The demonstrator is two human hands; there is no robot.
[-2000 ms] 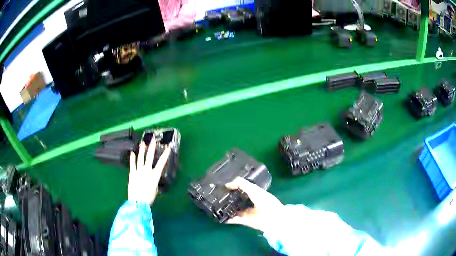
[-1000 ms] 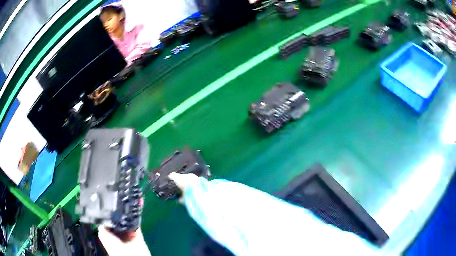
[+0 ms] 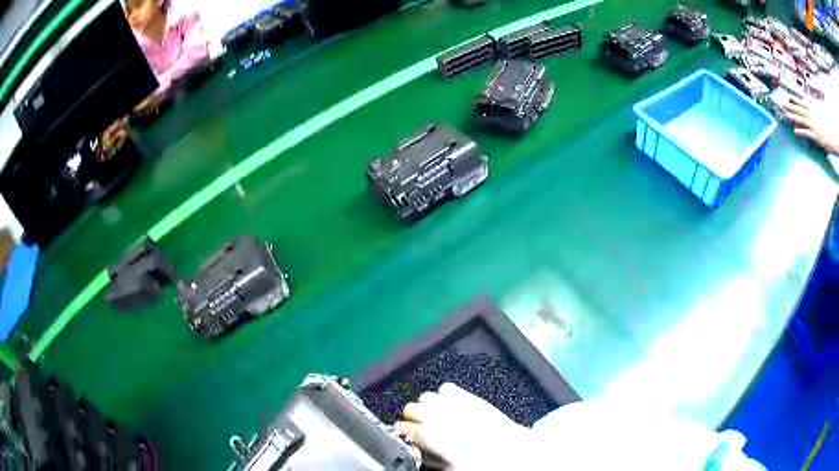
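Note:
A black housing with a pale-looking face is at the bottom edge, close to me and cut off by the picture's rim. My left hand is not in view. My right hand is over the near part of a shallow dark tray, its bent fingertips by the housing's right edge. Whether the fingers hold anything cannot be told. A dense mass of tiny black parts lies in the tray.
Black housings stand spaced along the green bench. Slim black pieces lie at left, others near the green line. Dark stacked housings fill the lower left. A blue bin is right; another person's hand is beyond.
My right hand has left the housing on the bench and moved to the tray. The raised housing is now low at the bottom edge, and my left hand has gone out of view.

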